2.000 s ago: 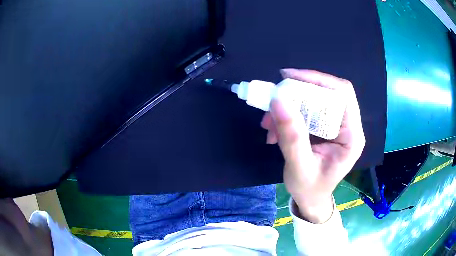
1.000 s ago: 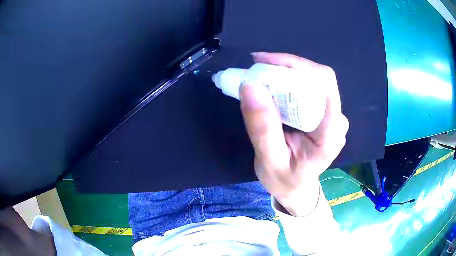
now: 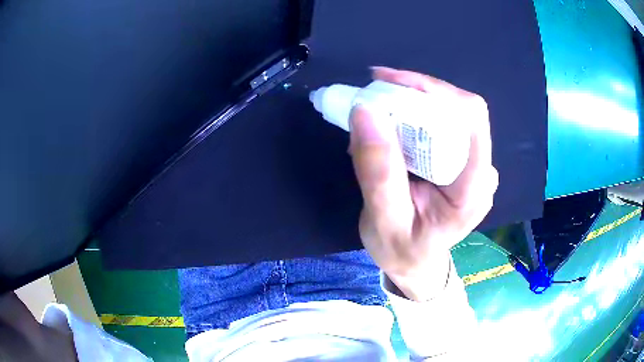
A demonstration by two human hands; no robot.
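My right hand (image 3: pixel 424 162) holds a white glue bottle (image 3: pixel 441 131) with a small printed label. Its nozzle points left toward the corner of a dark display panel (image 3: pixel 141 85), a short gap away from it. A silver metal plate (image 3: pixel 270 73) sits in the black frame corner. The panel's glossy black edge strip (image 3: pixel 212 124) runs down to the left. A black mat (image 3: pixel 282 191) lies under the panel. My left hand (image 3: pixel 32 329) is dark and cut off at the lower left, partly under the panel; its fingers are hidden.
A green bench surface (image 3: pixel 589 106) lies right of the mat. A dark panel (image 3: pixel 568 230) with a bright blue holder (image 3: pixel 539 276) stands low on the right. A cardboard box (image 3: pixel 70 293) is at the lower left. The green floor has yellow-black tape (image 3: pixel 145 321).
My right hand has moved left and a little up with the bottle, then slightly back right in the last second. The panel corner has shifted slightly up and left in view.
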